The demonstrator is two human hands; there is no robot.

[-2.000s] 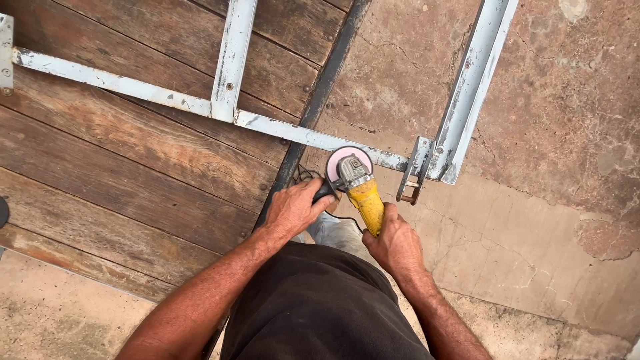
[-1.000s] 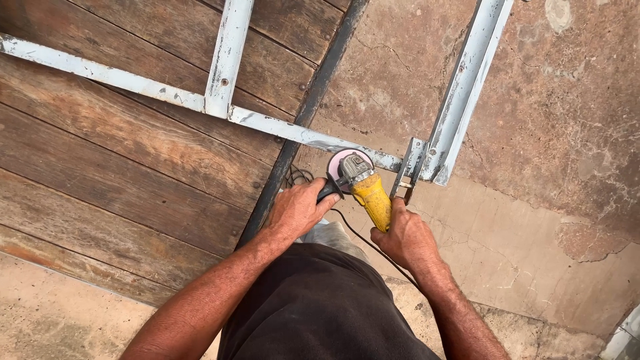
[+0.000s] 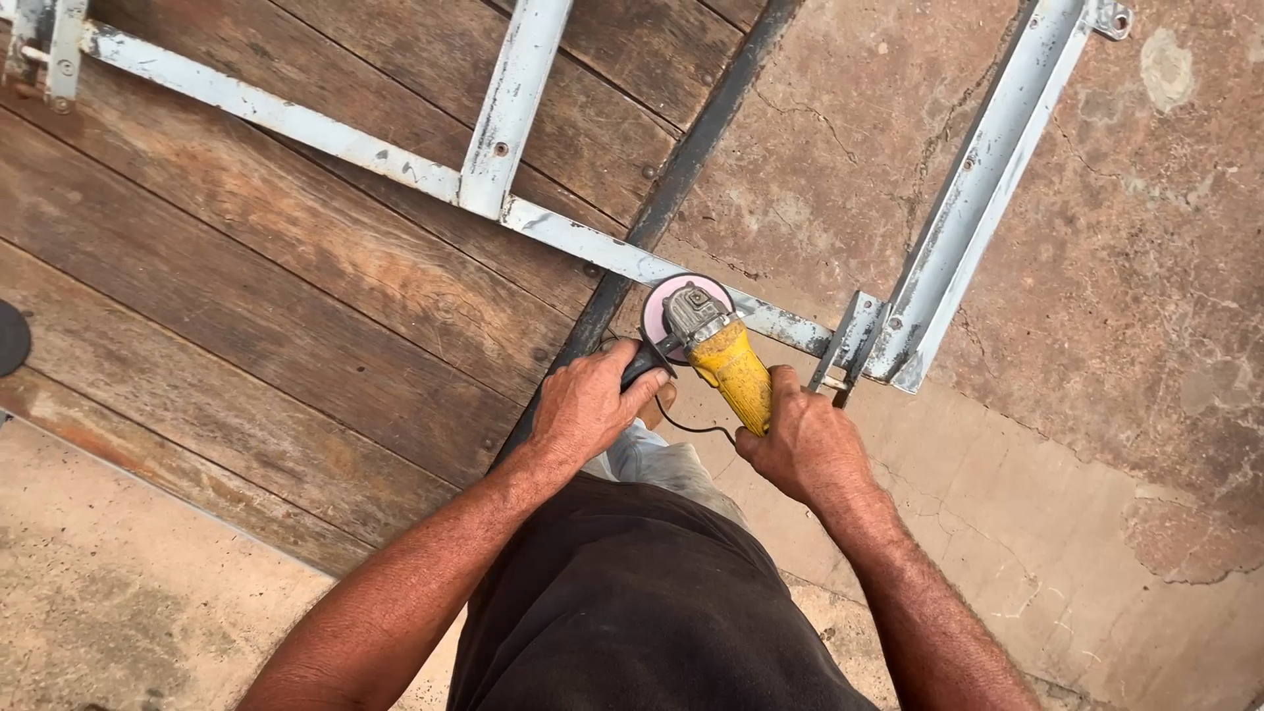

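Observation:
A yellow angle grinder with a pinkish disc is held between my two hands. My left hand grips its black side handle. The rear of the yellow body is in my right hand. The disc overlaps a painted metal frame's long bar in this view; whether they touch I cannot tell. A crosspiece joins that bar left of the disc, and a wider channel-shaped rail meets its right end by a small bracket.
Wooden planks lie under the frame's left part, edged by a dark metal strip. Cracked concrete floor spreads to the right. A black cord hangs by the grinder. A dark round object sits at the left edge.
Both hands keep hold of the grinder, which stays over or beside the long bar. The view has shifted a little. Nothing was plainly taken up or let go.

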